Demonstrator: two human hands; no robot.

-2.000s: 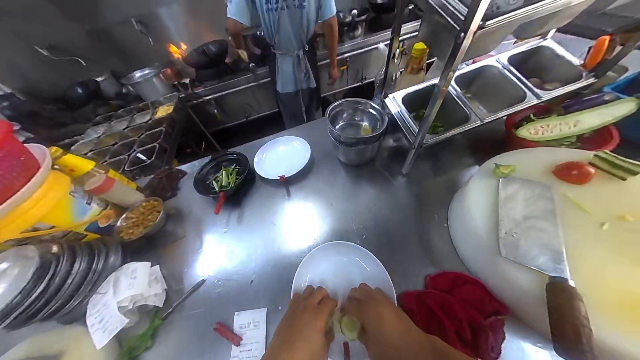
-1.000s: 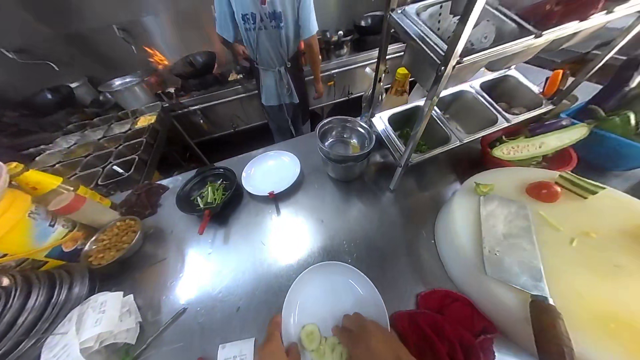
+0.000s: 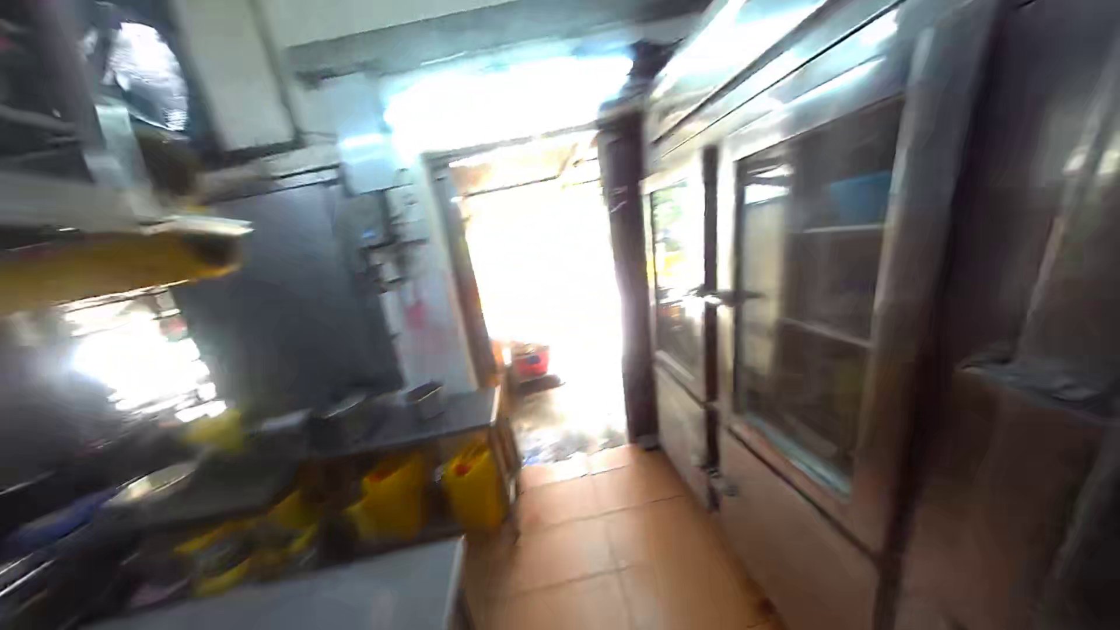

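Note:
Neither my left hand nor my right hand shows in the head view. The view is blurred and faces along a tiled aisle. The corner of a metal worktop (image 3: 376,586) lies at the bottom left, and nothing of the plate or the sliced vegetable shows on it. Farther off, a metal pot (image 3: 426,400) stands on a second counter (image 3: 464,418) near the doorway.
Glass-fronted steel cabinets (image 3: 809,297) line the right side. A bright open doorway (image 3: 547,297) stands at the end of the orange tiled floor (image 3: 604,542). Yellow plastic containers (image 3: 474,486) sit under the left counter. A metal shelf (image 3: 105,210) juts in at the upper left.
The view has swung far away from the worktop to the aisle and doorway. My hands, which were at the white plate with pale green slices, have left the view, as has the person at the stove.

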